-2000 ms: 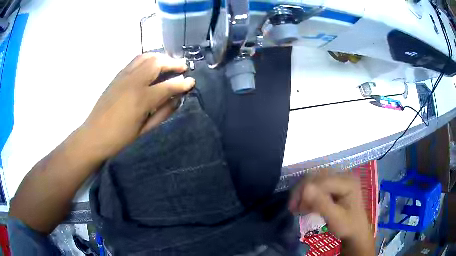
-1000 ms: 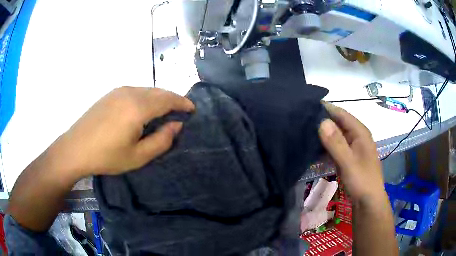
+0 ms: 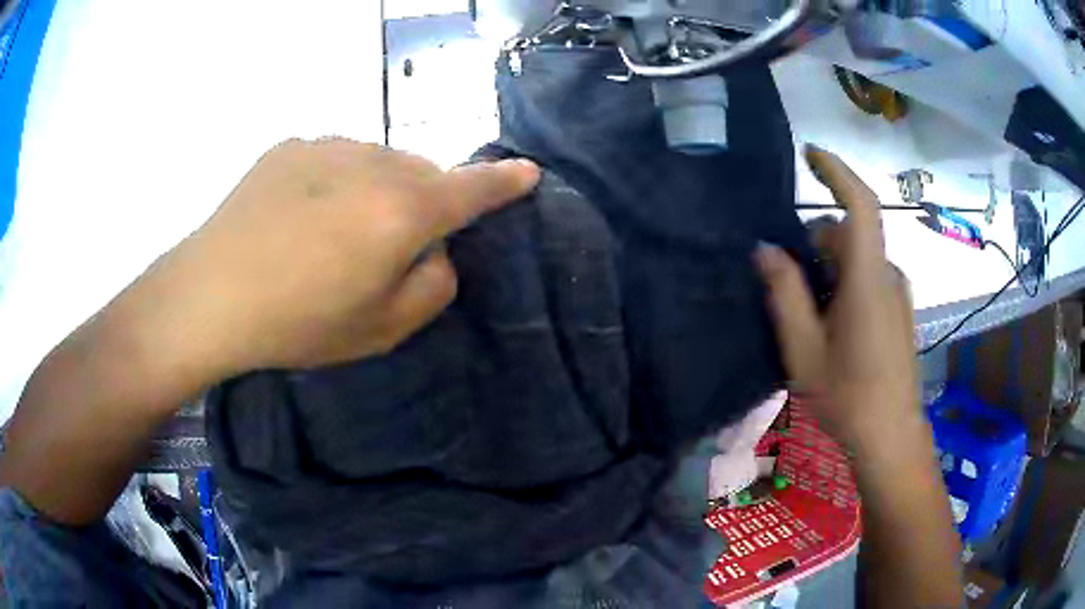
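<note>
The dark grey-black garment piece [image 3: 476, 405] with thin pale lines lies bunched over the table's front edge and lap. A plain dark pocket piece [image 3: 714, 274] lies on its right and runs back under the sewing machine head [image 3: 666, 24]. My left hand [image 3: 345, 256] rests on the garment's upper left with the index finger stretched out; some cloth is between thumb and finger. My right hand [image 3: 845, 297] is at the plain cloth's right edge, thumb on it and index finger raised. The presser foot [image 3: 518, 60] is at the cloth's far left corner. The grey-blue cylinder [image 3: 694, 115] hangs over the cloth.
Thread snips [image 3: 955, 226] with pink and blue handles lie right of the machine, near a thin black cable [image 3: 1011, 283]. A yellow-brown looped thing [image 3: 872, 93] lies behind. A red plastic basket [image 3: 821, 476] and a blue stool [image 3: 978, 458] stand below the table at right.
My right hand left the lap area and came up to the plain cloth's right edge. My left hand moved away from the needle area, nearer to me. The garment came away from the presser foot.
</note>
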